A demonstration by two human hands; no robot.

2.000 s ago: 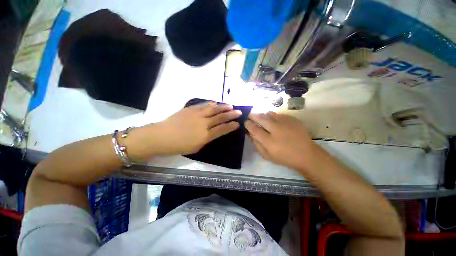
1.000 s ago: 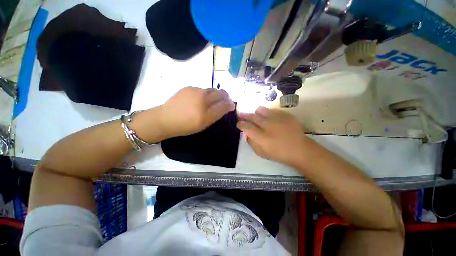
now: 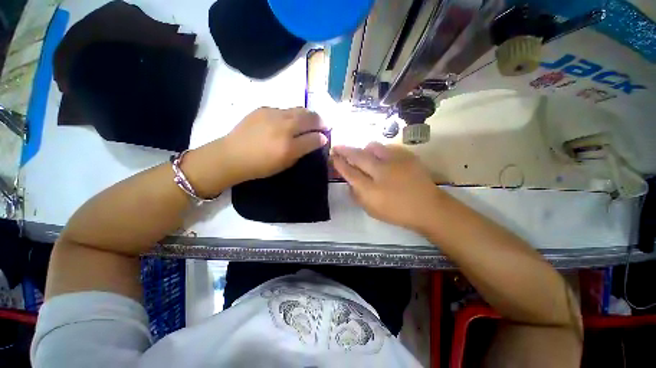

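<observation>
A black fabric piece [image 3: 284, 195] lies on the white table with its straight edge to the right, its upper end at the glare under the machine head. My left hand [image 3: 277, 140] lies on its upper part, with fingertips at its upper right edge, thumb and fingers pinching the cloth there. My right hand [image 3: 385, 180] is just right of the edge, its fingertips touching or close to the cloth; whether they hold it is unclear. The presser foot and needle are lost in the white lamp glare [image 3: 352, 126].
The brownish-black pile of cut pieces [image 3: 133, 90] lies at the left. Another black piece [image 3: 252, 39] lies behind the work. A blue rounded shape [image 3: 324, 14] hangs before the cream Jack sewing machine [image 3: 496, 136]. A measuring tape [image 3: 309, 254] runs along the front edge.
The black fabric piece has moved up towards the machine head, and both hands have moved up with it. The left fingers shifted along the cloth edge. The view has also shifted slightly.
</observation>
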